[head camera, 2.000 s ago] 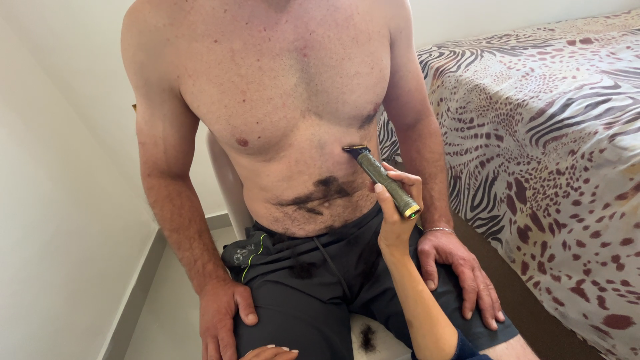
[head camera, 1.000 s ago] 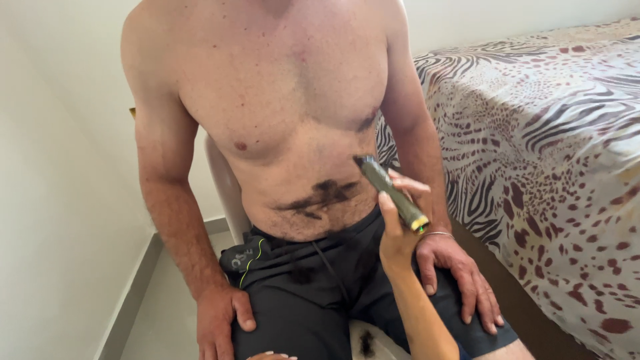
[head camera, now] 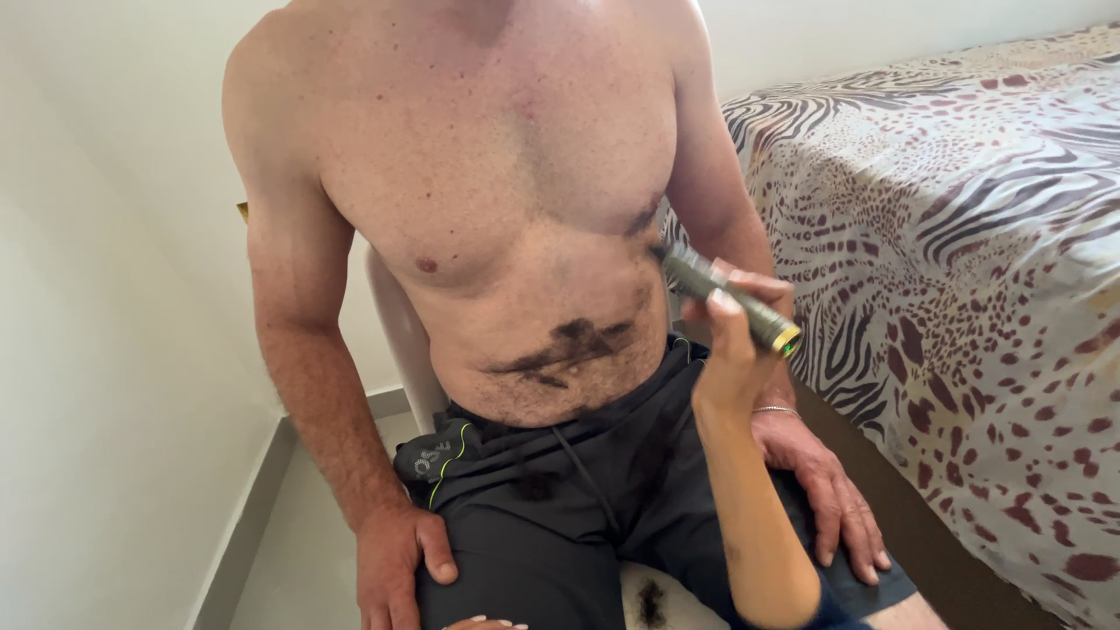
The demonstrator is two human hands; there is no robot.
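My right hand (head camera: 739, 306) is closed around a cordless hair trimmer (head camera: 731, 302) with a dark green body and a gold-rimmed end. Its blade end is at the side of a seated, shirtless person's torso (head camera: 542, 262), below the chest. Loose dark hair clippings (head camera: 573, 346) lie across the person's belly, with a smaller dark patch under the chest on the trimmer's side. Of my left hand (head camera: 486, 623), only fingertips show at the bottom edge, by the person's dark shorts (head camera: 516, 560); whether it holds anything is hidden.
The person sits on a white plastic chair (head camera: 398, 324), hands resting on the thighs. More hair clippings (head camera: 650, 604) lie on the seat between the legs. A bed with an animal-print cover (head camera: 962, 262) stands at the right. A white wall (head camera: 105, 306) rises at the left.
Held in my right hand throughout, the trimmer has moved toward the torso's side, closer below the chest. The seated person's hands have stayed on the thighs.
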